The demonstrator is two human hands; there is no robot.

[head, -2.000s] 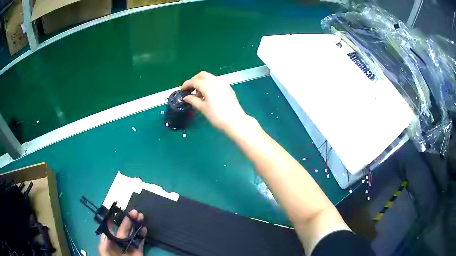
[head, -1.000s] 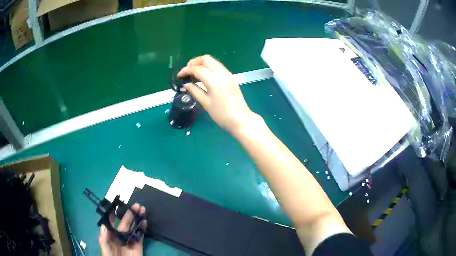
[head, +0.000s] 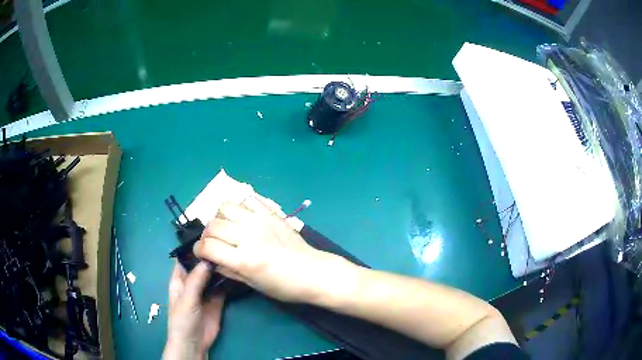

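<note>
My left hand point(head: 191, 306) holds the black plastic bracket point(head: 189, 232) from below, its two prongs pointing up and left. My right hand point(head: 246, 246) is over the bracket and hides most of it. Its fingers are curled at the bracket; the wired disc itself is hidden. A red and black lead with a white connector point(head: 306, 204) sticks out beyond my right hand. The stack of black round components point(head: 332, 109) stands near the rear rail, wires at its right side.
The brown tray point(head: 109, 183) of black brackets is at left, with thin rods point(head: 124, 271) beside it. Black strips point(head: 331, 327) lie under my right forearm, backing paper point(head: 224, 193) behind my hands. A white box point(head: 538, 155) and plastic-wrapped items point(head: 605, 105) are at right.
My right hand has left the stack with a dark part and come down to the bracket in my left hand. A lead now shows beside it. The camera view has shifted.
</note>
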